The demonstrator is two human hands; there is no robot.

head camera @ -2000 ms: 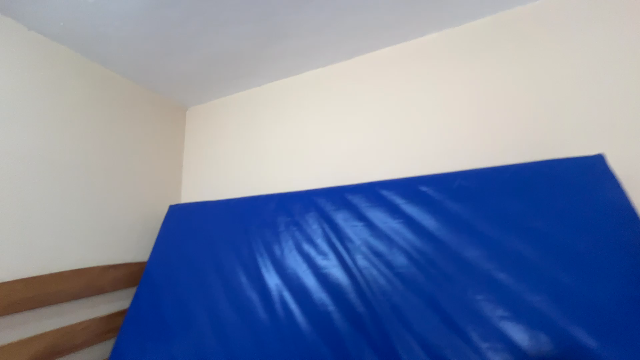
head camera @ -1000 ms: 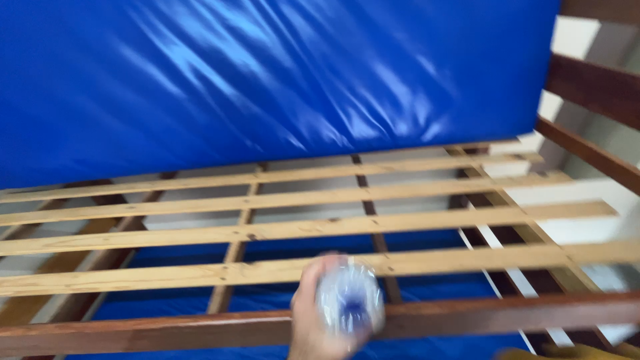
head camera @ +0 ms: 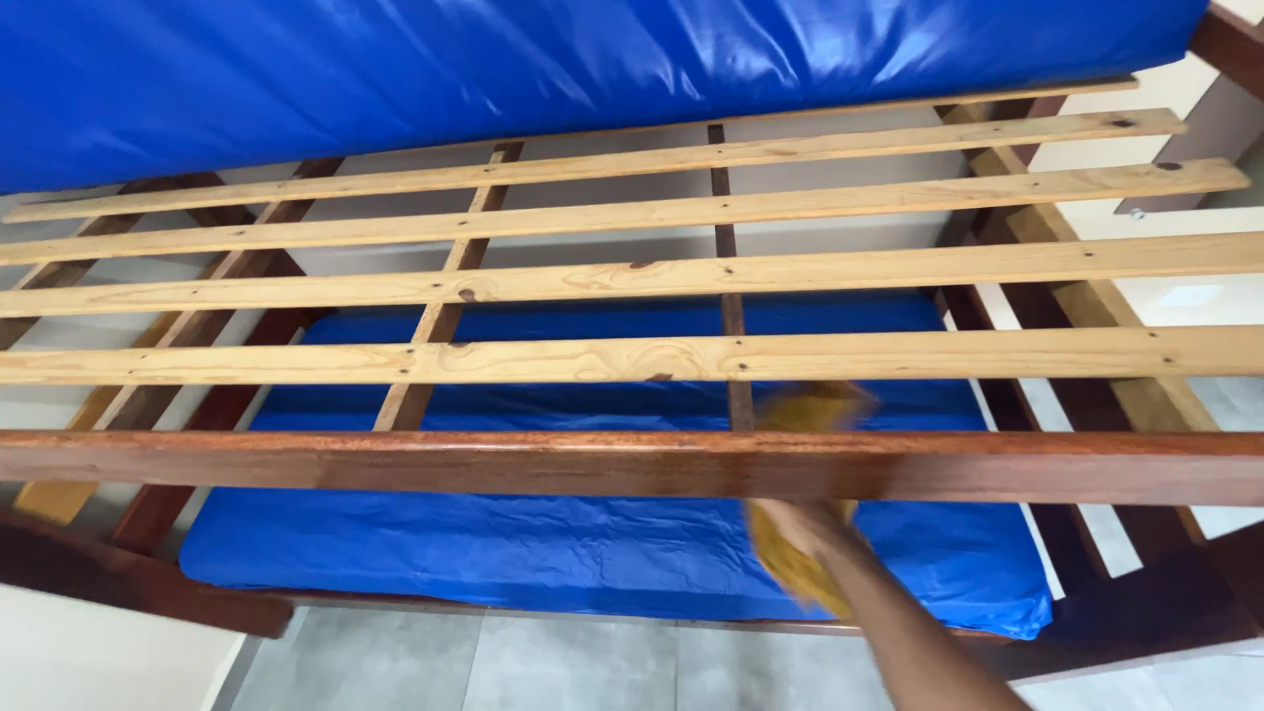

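Note:
My right hand [head camera: 805, 525] grips a yellow cloth [head camera: 790, 568], blurred by motion, at the dark wooden side rail [head camera: 553, 464] of a bunk bed's upper level. Part of the cloth shows above the rail and part hangs below it. Darker, wet-looking patches mark the rail near the cloth. Behind the rail run light pine slats [head camera: 592, 360] over crosspieces. A blue vinyl-covered mattress [head camera: 444, 79] is tilted up at the back of the slats. My left hand is out of the frame.
On the lower bunk lies another blue mattress [head camera: 474, 553]. Grey floor tiles [head camera: 573, 657] show below it. A dark wooden ladder-like end frame [head camera: 1076, 395] stands at the right, and bed-end boards [head camera: 237, 395] are at the left.
A hand holding a clear plastic bottle at the rail one second ago is gone from view. My right hand with the yellow cloth is now at the rail.

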